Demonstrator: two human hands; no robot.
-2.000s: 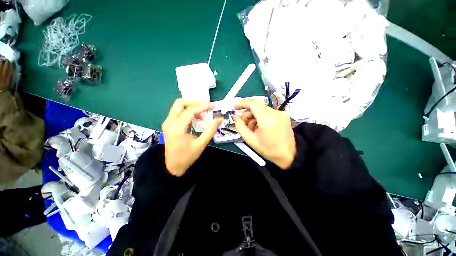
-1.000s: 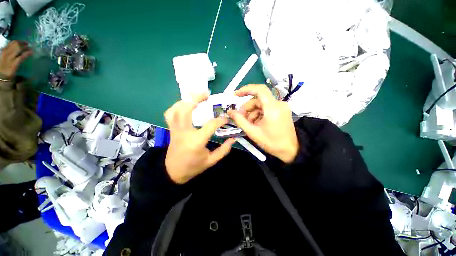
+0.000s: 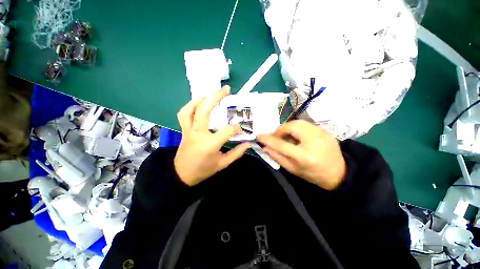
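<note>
A white camera housing lies at the bench's front edge, its rectangular opening facing up with dark and brown electronics inside. One white antenna points up and away; another sticks out below, partly behind my fingers. Thin coloured wires and black and blue-tipped leads come out at its right end. A white blocky bracket is behind it on the left. My left hand grips the housing's left side, thumb at the opening. My right hand is at its lower right edge, fingers bent; whether they pinch anything is hidden.
A large clear bag of white parts lies behind right. Camera modules and tangled translucent loops lie far left. A blue bin of white housings stands left. White units are at right. A person's sleeve shows at the left edge.
My right hand has moved off the opening, down and right to the lower edge, uncovering the housing's right part. My left hand stays on the left side. The other person's hand has left view.
</note>
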